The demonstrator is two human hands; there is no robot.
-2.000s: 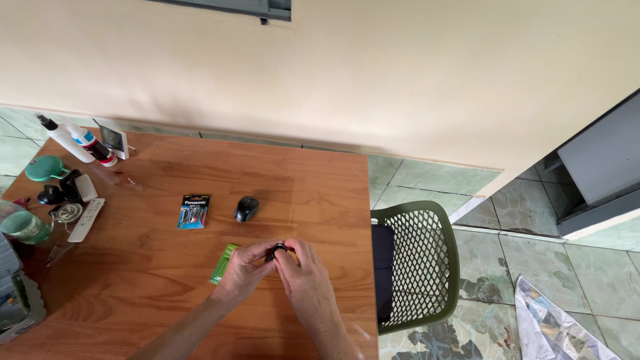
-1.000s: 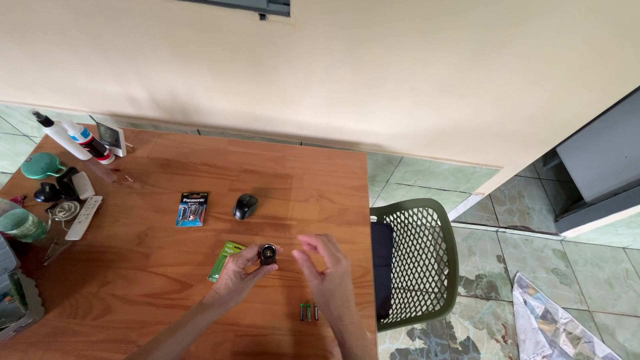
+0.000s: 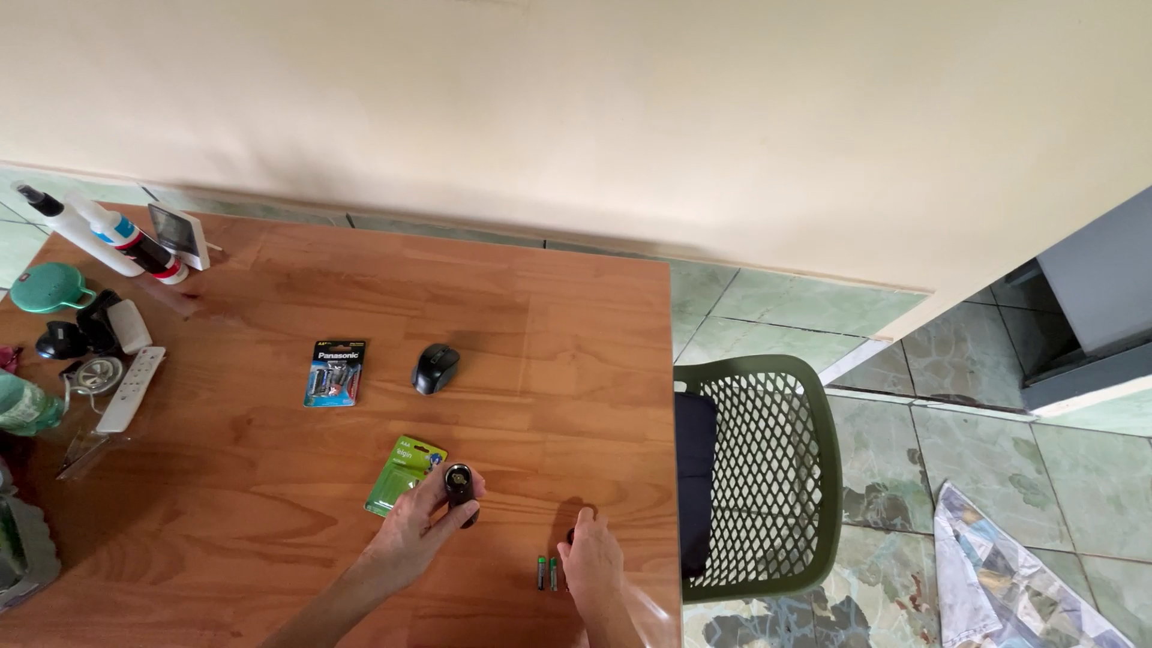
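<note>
My left hand (image 3: 423,517) grips a small black cylinder (image 3: 460,495), seemingly a flashlight body, its round metallic-rimmed end facing up. Behind that hand lies a green AAA battery blister pack (image 3: 396,477). My right hand (image 3: 592,553) is low over the table's right part, fingers curled down. A small dark thing shows at its fingertips; whether it is held is unclear. Just left of this hand are two small green-and-dark batteries (image 3: 547,573), side by side. Farther back lie a Panasonic battery pack (image 3: 334,373) and a black computer mouse (image 3: 436,369).
On the wooden table (image 3: 540,315), the left side holds a white remote (image 3: 131,389), a teal round case (image 3: 51,288), bottles (image 3: 135,243) and a small screen device (image 3: 179,236). A green mesh-backed chair (image 3: 774,477) stands against the right edge.
My right hand has left the black cylinder and moved right and down to the table beside the batteries. My left hand still holds the cylinder. The batteries were hidden two seconds ago.
</note>
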